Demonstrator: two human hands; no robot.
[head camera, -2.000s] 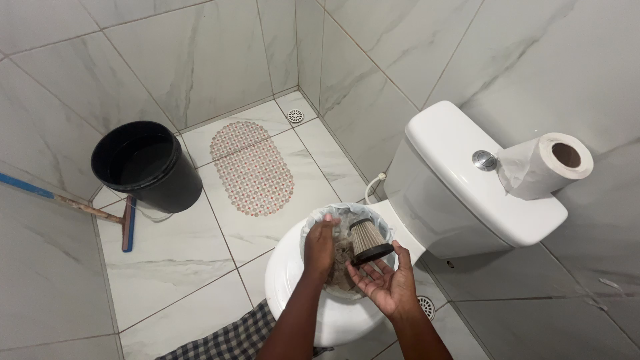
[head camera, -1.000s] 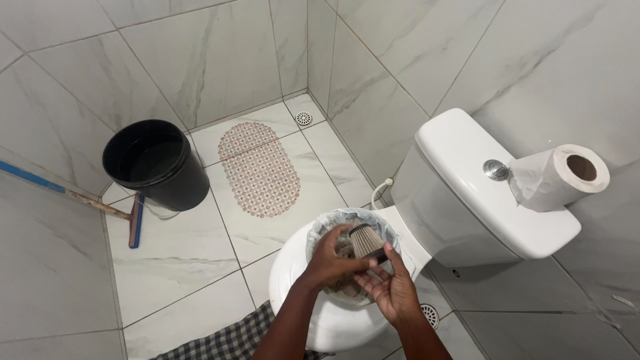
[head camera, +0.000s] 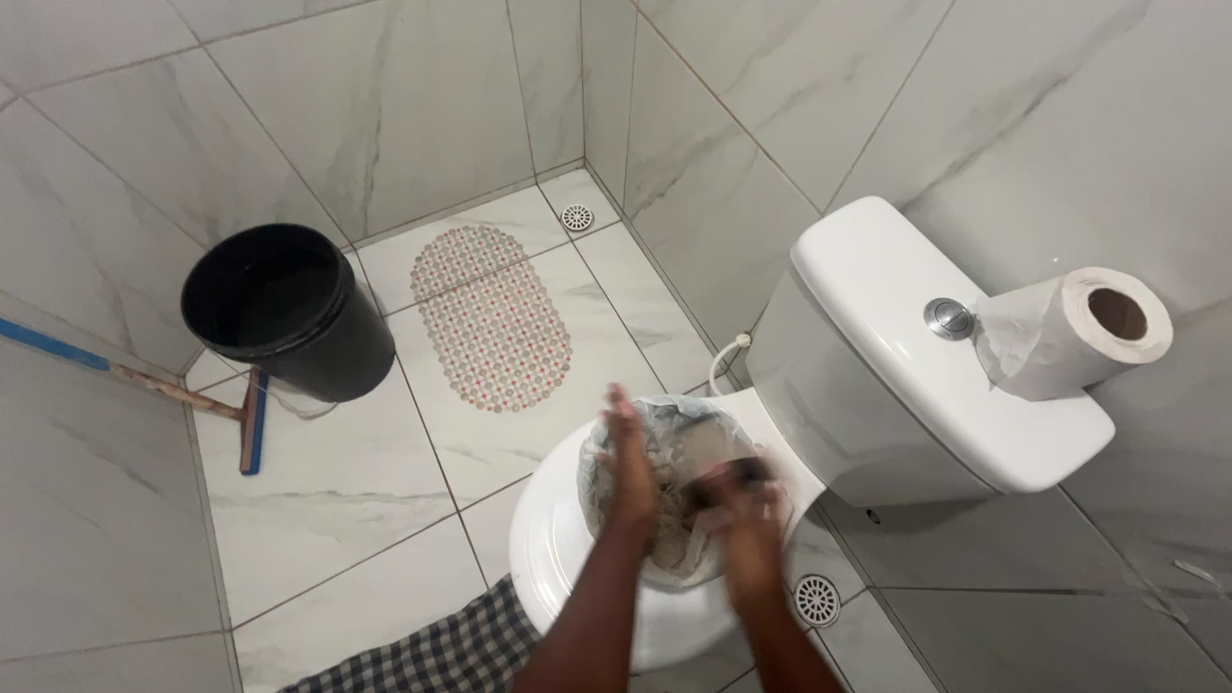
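A small bin lined with a plastic bag (head camera: 592, 481) rests on the closed lid of a white toilet (head camera: 544, 520), with crumpled, greyish waste inside. Over it, my right hand (head camera: 741, 510) holds a pleated filter with a dark rim (head camera: 707, 448); both are blurred by motion. My left hand (head camera: 630, 472) is raised at the bin's left side, fingers extended and apart from the filter, with nothing seen in it.
A toilet paper roll (head camera: 1078, 327) lies on the cistern (head camera: 857, 385). A black bucket (head camera: 337, 337), a squeegee (head camera: 253, 423), an oval bath mat (head camera: 496, 322) and a checkered cloth (head camera: 443, 654) are on the tiled floor, with floor drains (head camera: 577, 218) nearby.
My left hand, near the filter and my right hand one second ago, is now apart from them on the left. The filter stays in my right hand above the bin.
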